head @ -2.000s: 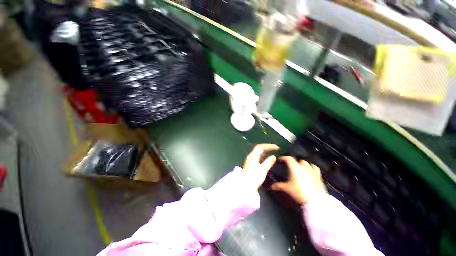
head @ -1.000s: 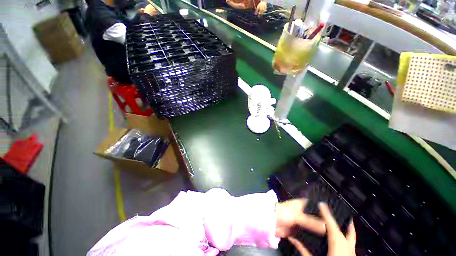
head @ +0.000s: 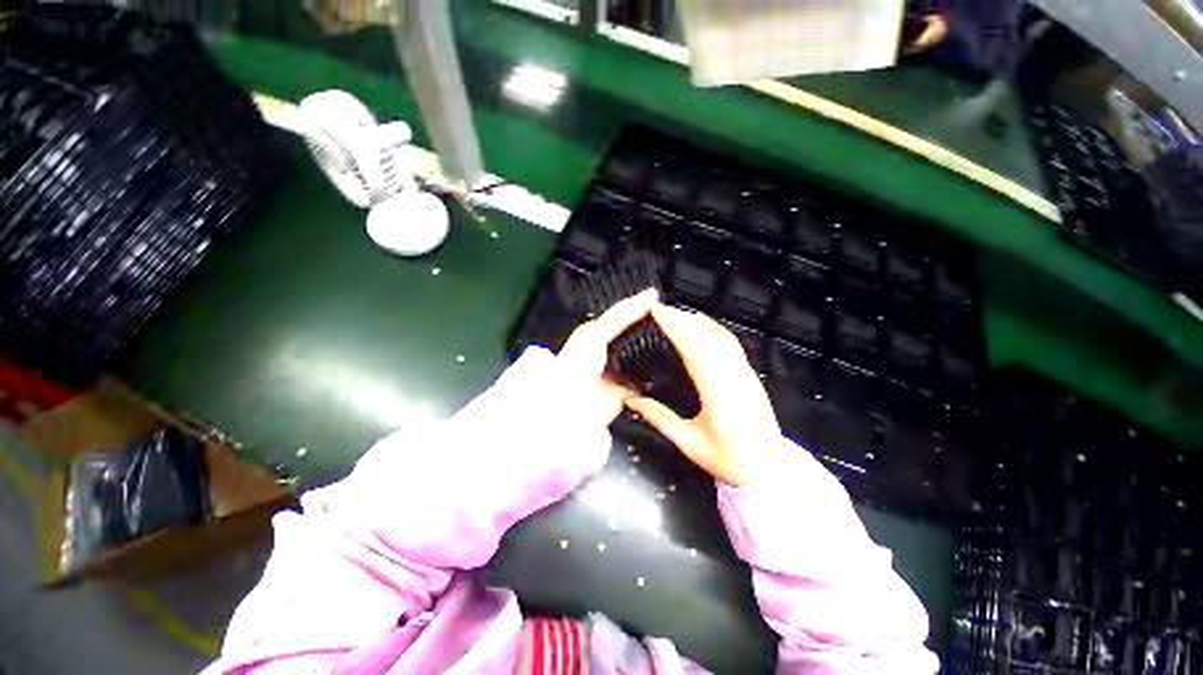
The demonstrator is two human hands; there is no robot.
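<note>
A fanned stack of thin black frames [head: 636,346] is held between both my hands over the near left part of a glossy black blister tray [head: 792,284]. The frames look like dark ribs and some stick up above the fingers. My left hand [head: 596,353] holds the stack from its left side, its fingers partly hidden. My right hand [head: 714,392] curves round its right side, fingertips at the top and thumb low on the stack.
Stacked black trays stand far left [head: 119,198] and lower right [head: 1082,567]. A white desk fan [head: 406,222] stands by the green ledge. An open box [head: 224,481] is lower left. Tiny pale specks dot the green bench. A person's hand [head: 929,32] shows at the top.
The view has swung right and down. My hands have come together around the stack of frames, which now shows clearly. The fan and box sit further left in view.
</note>
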